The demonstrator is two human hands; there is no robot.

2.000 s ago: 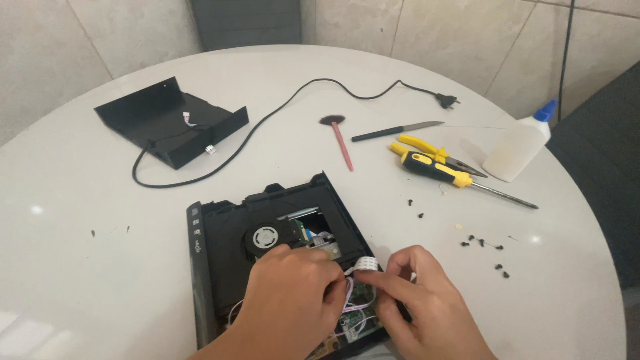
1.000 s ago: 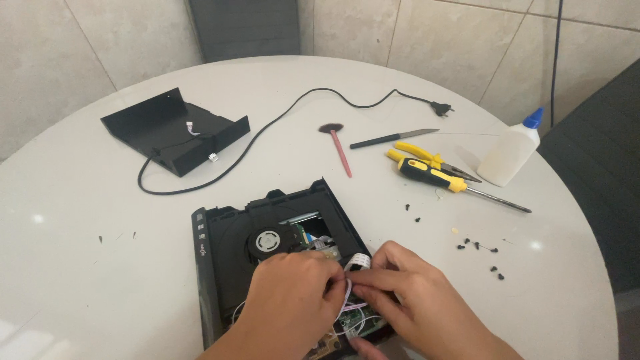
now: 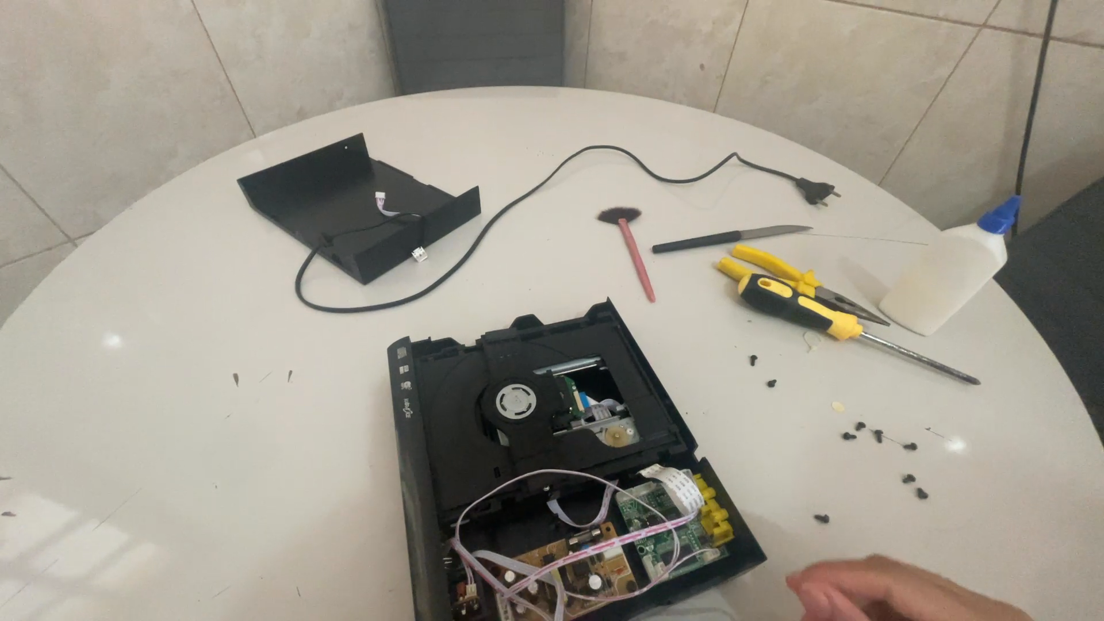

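Note:
An opened black DVD player [image 3: 448,414] lies on the white table, its disc mechanism, wires and boards exposed. A white ribbon cable [image 3: 677,487] curves over the green circuit board [image 3: 668,522] beside yellow connectors [image 3: 714,513]. Thin white and pink wires [image 3: 604,545] cross the brown power board [image 3: 595,573]. My right hand [image 3: 888,591] is at the bottom edge, just right of the player and apart from it; only part of it shows, and whether it holds anything cannot be made out. My left hand is out of view.
The black metal cover [image 3: 345,207] and power cord [image 3: 509,207] lie behind. Farther right are a fan brush [image 3: 636,259], knife [image 3: 733,239], pliers [image 3: 776,267], screwdriver [image 3: 802,309] and white bottle [image 3: 944,276]. Several black screws [image 3: 878,436] lie nearer the right hand.
Both hands were at the ribbon cable in the player; they have come away from it. The right hand has moved right and down, and the left has left the view.

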